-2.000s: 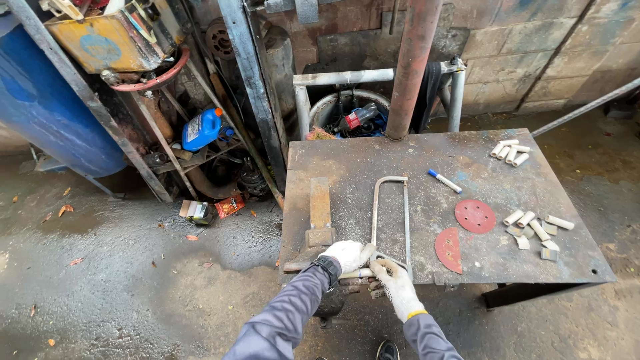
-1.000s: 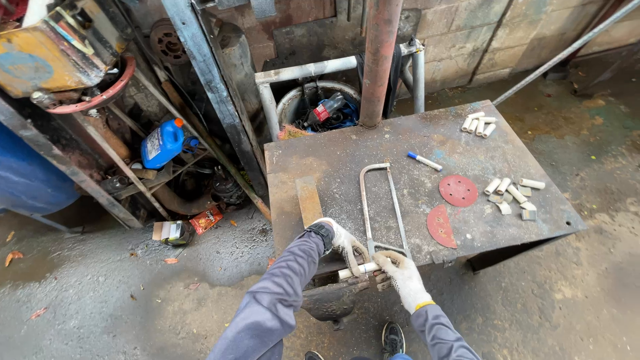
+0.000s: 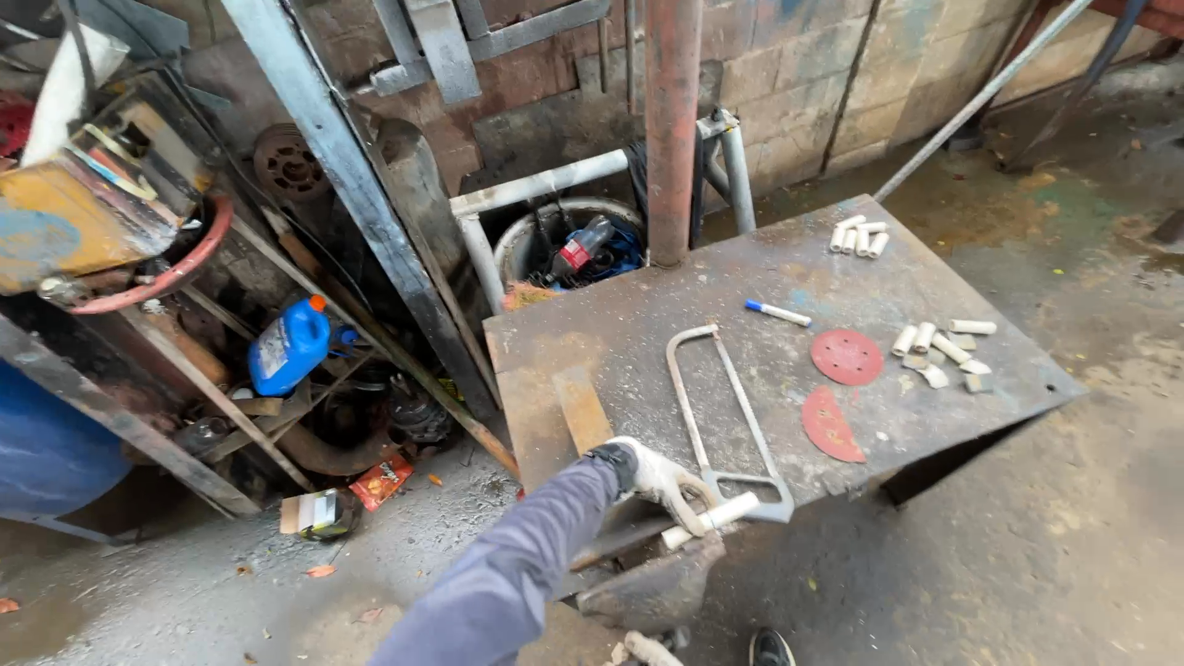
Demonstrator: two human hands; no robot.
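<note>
My left hand [image 3: 675,481], in a white knit glove, has its fingers closed around a short white plastic pipe [image 3: 735,511] at the bench's front edge, over a bench vise [image 3: 652,587]. Whether the vise jaws clamp the pipe cannot be told. Just behind that hand a hacksaw [image 3: 740,407] lies on the metal bench [image 3: 610,324], its handle end beside the pipe. Pale, glove-like fingers, seemingly my right hand [image 3: 650,649], show at the bottom edge below the vise; most of that hand is out of view.
On the bench are a blue-capped marker [image 3: 779,314], a red sanding disc [image 3: 846,357], half a disc [image 3: 831,425], a flat metal bar [image 3: 583,409] and several cut white pipe pieces [image 3: 860,237]. Behind the bench stand a red post [image 3: 672,129] and a bin [image 3: 518,242]. A cluttered rack [image 3: 222,398] is at left.
My right hand has left the pipe and the bench's front edge. My left hand stays at the pipe. The hacksaw lies on the bench throughout.
</note>
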